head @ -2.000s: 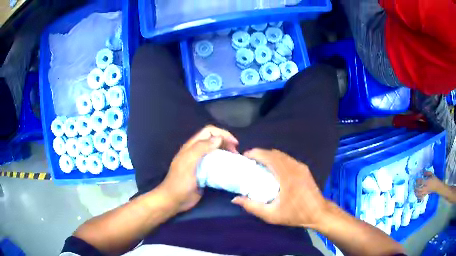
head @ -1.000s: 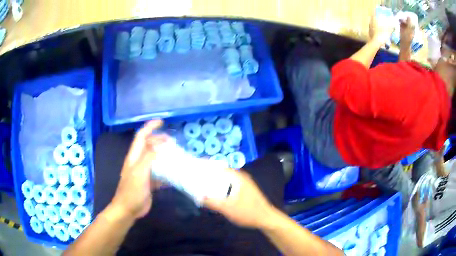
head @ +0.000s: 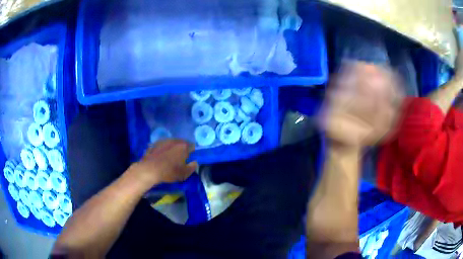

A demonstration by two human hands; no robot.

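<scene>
My left hand (head: 170, 161) is at the near left edge of the small parts tray (head: 203, 156), over or beside a ring (head: 161, 134); its fingers are curled and partly hidden, so I cannot tell whether it grips anything. My right hand (head: 361, 103) is raised at the right and strongly blurred; I cannot tell whether it holds anything. Several pale blue rings (head: 228, 132) lie with their centre holes up in the right part of the small tray. The white tubular piece does not show clearly in either hand.
The left tray (head: 64, 101) holds close rows of ring-like ends. The upper tray (head: 203, 90) has a pale liner and a few bodies (head: 290, 21) at its far right. A person in a red top (head: 419, 157) sits close at the right. A bench edge (head: 406, 23) crosses the top right.
My hands have separated from around the white tubular piece. The left has moved to the small tray, the right up and to the right. The view has shifted.
</scene>
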